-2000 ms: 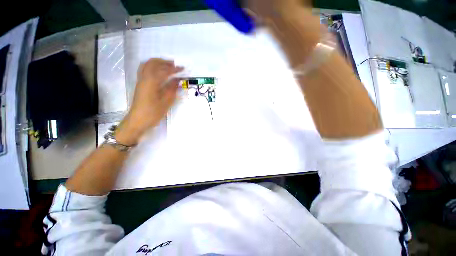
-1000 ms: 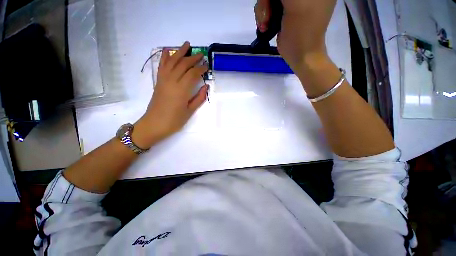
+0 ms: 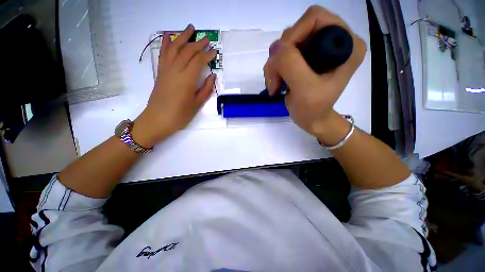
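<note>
A pale base [image 3: 244, 66] lies on the white sheet in front of me, faint against it. A green circuit board [image 3: 214, 36] sits at its upper left, and a dark lead wire sticks out to the left. My left hand [image 3: 183, 79] lies flat with spread fingers over the base's left part, covering some of the board. My right hand [image 3: 314, 74] is closed around the black handle of the cleaning roller [image 3: 255, 109]. The blue cylinder lies across the lower part of the base; my right hand hides its right end.
A black panel stack [image 3: 26, 69] lies at the far left, beside a clear tray [image 3: 80, 48]. At the right, a waiting base [image 3: 452, 79] with board and wires lies on a white carrier sheet. Dark strips [image 3: 391, 69] run along the work sheet's right edge.
The roller came down from the far side onto the base, then moved towards me across it. My left hand settled over the circuit board and stays there. The view has shifted slightly.
</note>
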